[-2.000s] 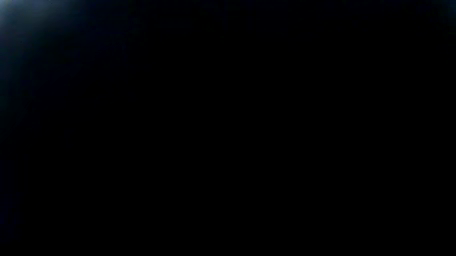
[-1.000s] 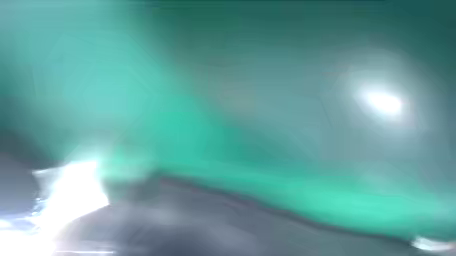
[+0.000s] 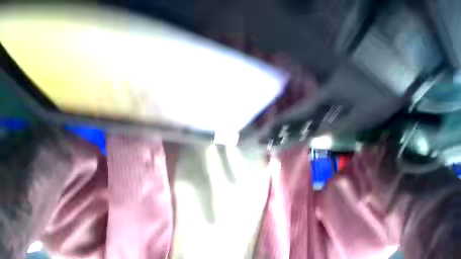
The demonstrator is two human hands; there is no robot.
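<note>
A dark handheld unit [image 3: 354,96] fills the upper part of the view, very near the camera and tilted. Its display [image 3: 151,71] is lit white, with yellow at the left. Short light slots or marks show along its lower edge at the right. The picture is blurred. I cannot make out my left hand or my right hand, so what holds the unit is not shown.
Below the unit are pink smock cloth [image 3: 136,197] and a pale cream garment [image 3: 220,202]. Dark blurred shapes stand at both lower sides. A small blue thing [image 3: 322,169] shows beside a red patch. Green surface shows at the right edge.
The view was almost black, then a blur of green and grey with bright spots. Now the lit display and pink clothing show.
</note>
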